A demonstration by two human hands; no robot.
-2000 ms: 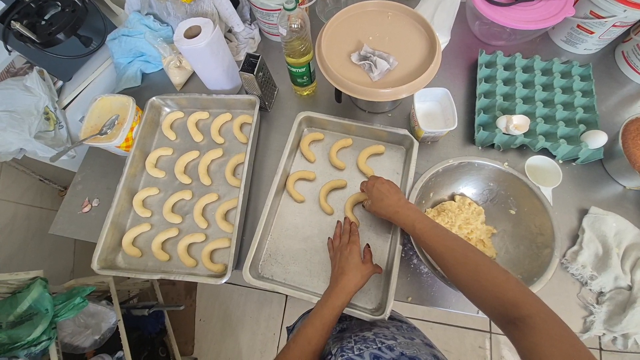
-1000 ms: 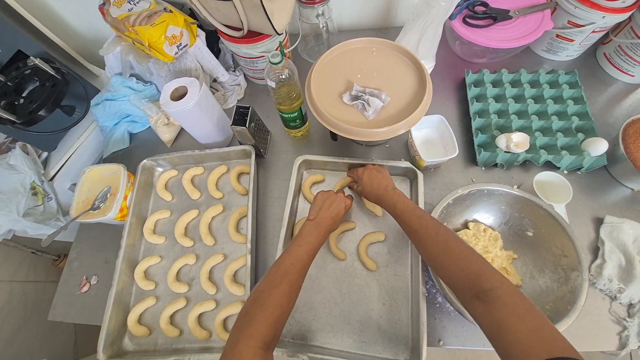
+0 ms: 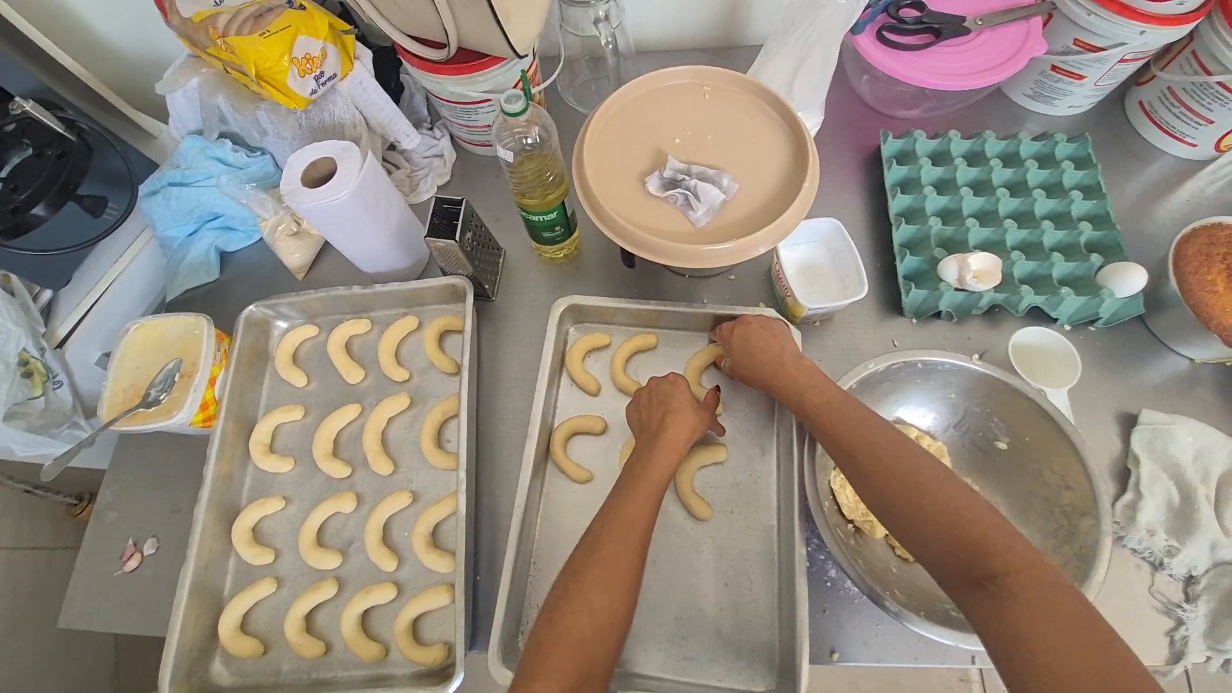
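Both my hands are over the upper part of a metal baking tray (image 3: 654,606) that holds several raw dough crescents (image 3: 584,363). My right hand (image 3: 757,353) touches the upper end of the top right crescent (image 3: 701,371) with its fingertips. Beside it, my left hand (image 3: 671,414) has its fingers at the lower end of the same crescent and partly hides another one below. To the left lies a second metal tray (image 3: 217,481) with rows of dough crescents (image 3: 390,433). A steel bowl (image 3: 1020,500) with a lump of dough (image 3: 866,500) stands at the right, partly behind my right forearm.
Behind the trays stand a paper towel roll (image 3: 356,212), a box grater (image 3: 465,245), an oil bottle (image 3: 539,183), a lidded beige container (image 3: 616,125) and a white plastic tub (image 3: 818,269). A green egg tray (image 3: 1001,212) and a measuring scoop (image 3: 1045,361) are at the right, a margarine tub (image 3: 159,361) at the left.
Two seconds ago my right hand was at a lower-row crescent and my left lay spread on the tray. Both hands are now at the top right crescent.
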